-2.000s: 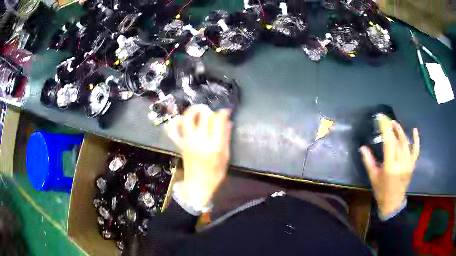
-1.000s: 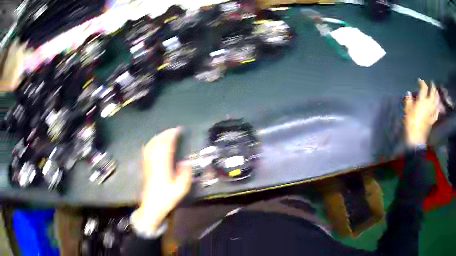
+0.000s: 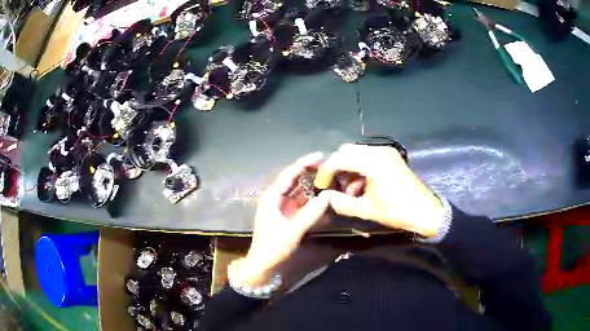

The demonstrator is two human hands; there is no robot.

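My left hand (image 3: 284, 220) and my right hand (image 3: 382, 191) meet above the mat near the bench's front edge. A small dark and silver module (image 3: 306, 183) is held between the fingers of my left hand, and the fingertips of my right hand touch it. A black round housing (image 3: 388, 141) shows partly behind my right hand. My right hand's fingers are curled and cover most of what lies under them. Whether the module and the housing are joined cannot be seen.
Black housings with modules and wires (image 3: 158, 139) crowd the bench's left and back. Green-handled cutters (image 3: 508, 55) lie beside white paper (image 3: 530, 66) at the back right. A dark unit (image 3: 584, 161) is at the right edge. A cardboard box of modules (image 3: 220, 265) and a blue stool (image 3: 58, 268) are below.
My right hand has come from the far right to the centre and meets my left hand. My left hand, empty a second ago, now holds the module. The view has also shifted.
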